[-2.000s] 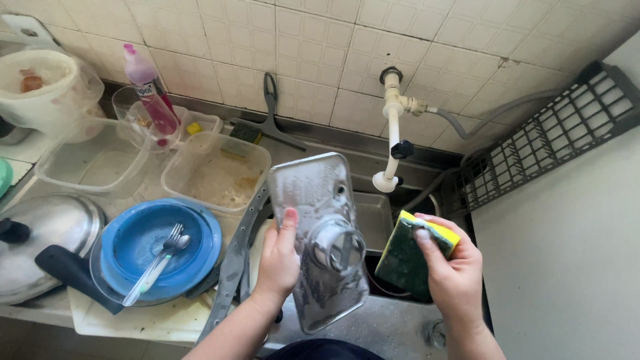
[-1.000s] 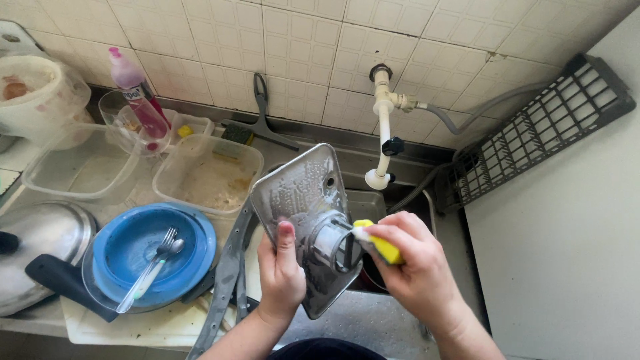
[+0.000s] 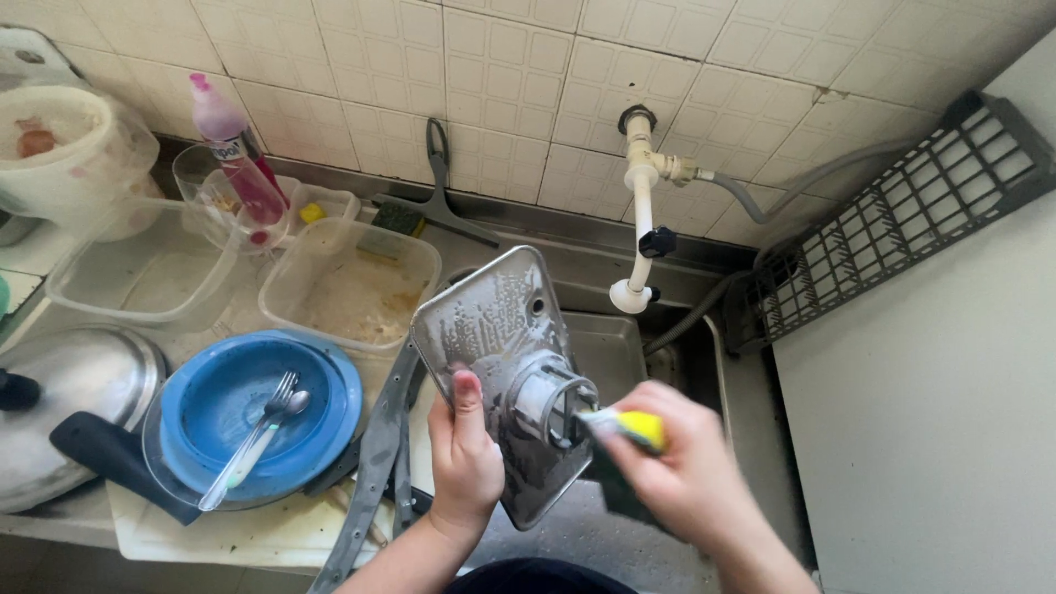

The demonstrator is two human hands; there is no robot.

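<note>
A rectangular metal plate with a short slotted cylinder on its face is tilted over the sink. Soapy suds and drops cover it. My left hand grips its left edge, thumb on the face. In my right hand is a yellow and green sponge, squeezed and slightly blurred, its foamy end at the cylinder's open rim. Part of the sponge is hidden by my fingers.
A white faucet juts over the sink. Left are clear plastic containers, a pink detergent bottle, blue plates with a fork and spoon, and a metal lid. A dark plastic rack stands right; a squeegee lies behind.
Two seconds ago the sponge was held apart, right of the metal plate, its green side showing. My right hand has brought it left to the cylinder. The plate has tilted in my left hand.
</note>
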